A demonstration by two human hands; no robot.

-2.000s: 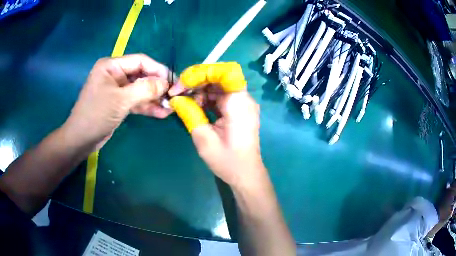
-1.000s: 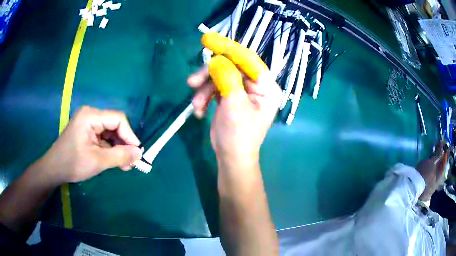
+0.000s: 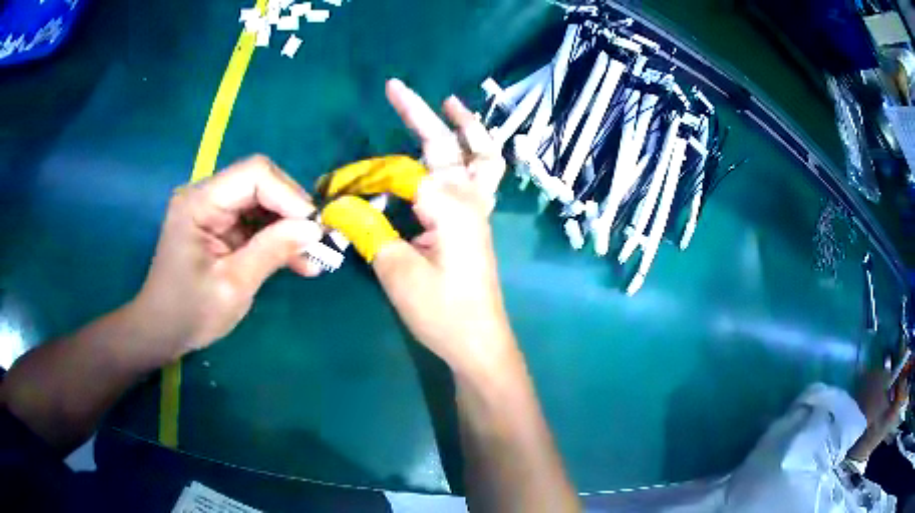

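Observation:
My left hand [image 3: 226, 250] pinches a small white connector housing [image 3: 324, 257] between thumb and fingertips, left of centre over the green worktop. My right hand [image 3: 436, 225] wears yellow-orange finger cots on thumb and forefinger. These two fingertips are closed together right beside the housing, on a thin dark wire [image 3: 317, 212] that is barely visible. Its other fingers are spread upward. A bit of white strip shows behind the right thumb; most of it is hidden by the hand.
A pile of wire harnesses [image 3: 624, 160] with black wires lies right of centre. Loose white housings [image 3: 291, 18] lie by the yellow tape line [image 3: 223, 115]. A blue bin [image 3: 38, 35] is at upper left. A co-worker's white sleeve [image 3: 803, 456] is at lower right, near the worktop edge.
One second ago my right hand was away from the housing, up by the pile. It has come down-left, its covered fingertips now meeting at my left fingertips. The camera view has also shifted.

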